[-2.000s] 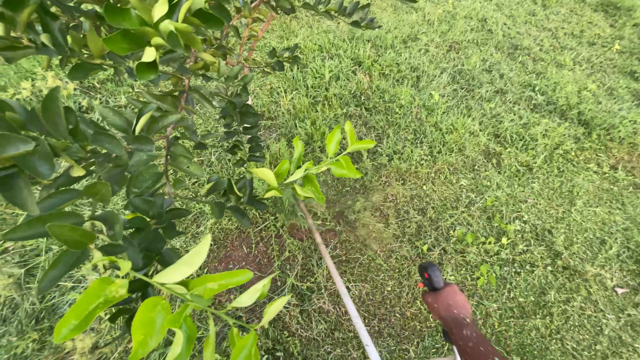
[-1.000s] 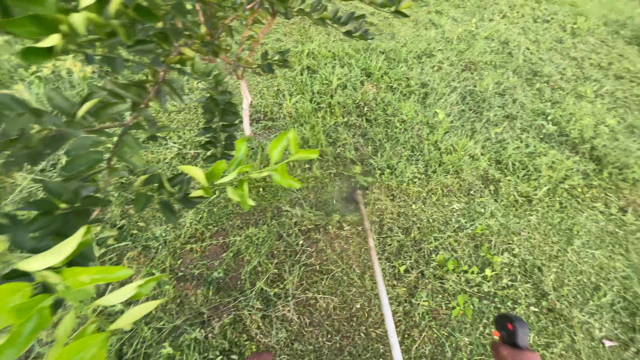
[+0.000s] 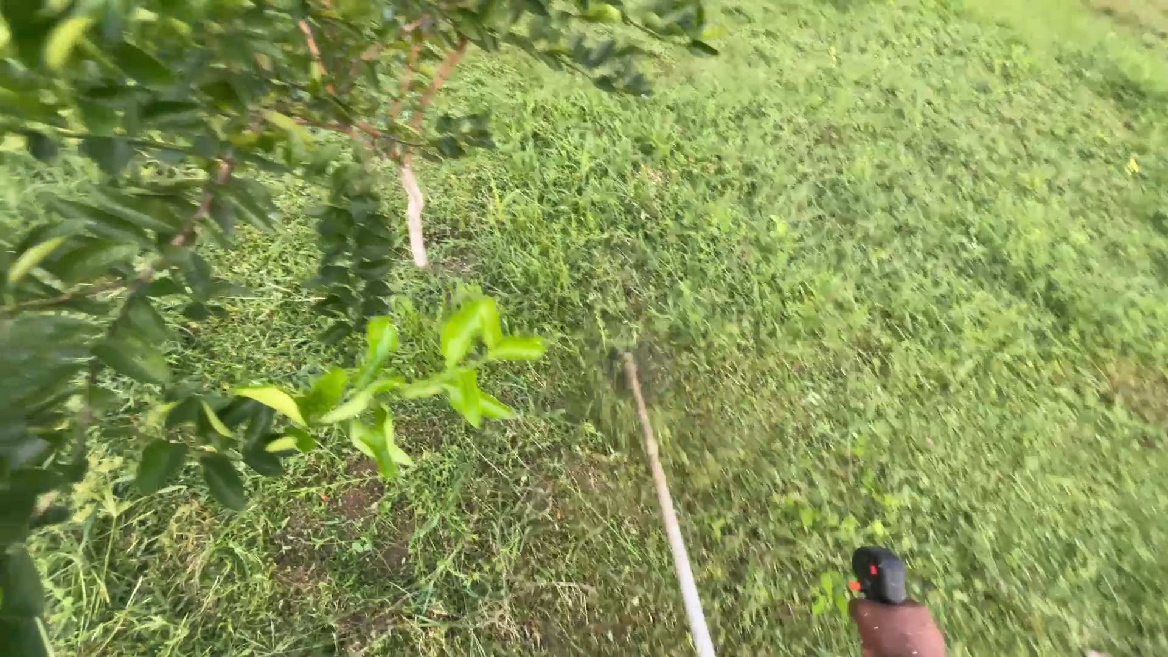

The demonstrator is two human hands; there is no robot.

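Note:
The shaft of a string trimmer (image 3: 668,511) slants up from the bottom edge, and its far end sits low in the grass with a blurred patch around it. At the lower right, my right hand (image 3: 897,628) is closed around a black control handle (image 3: 880,575) that has a red switch and an orange part. Only part of this hand shows. My left hand is out of the picture.
A small tree with a pale trunk (image 3: 414,214) stands at the upper left. Its leafy branches hang across the left side, and a bright green shoot (image 3: 401,392) reaches toward the shaft. Grass and weeds (image 3: 912,301) cover the ground, with bare soil (image 3: 360,511) under the shoot.
The trimmer's far end has moved out from behind the bright shoot to its right. My right hand sits lower in the picture than two seconds ago. The view has shifted.

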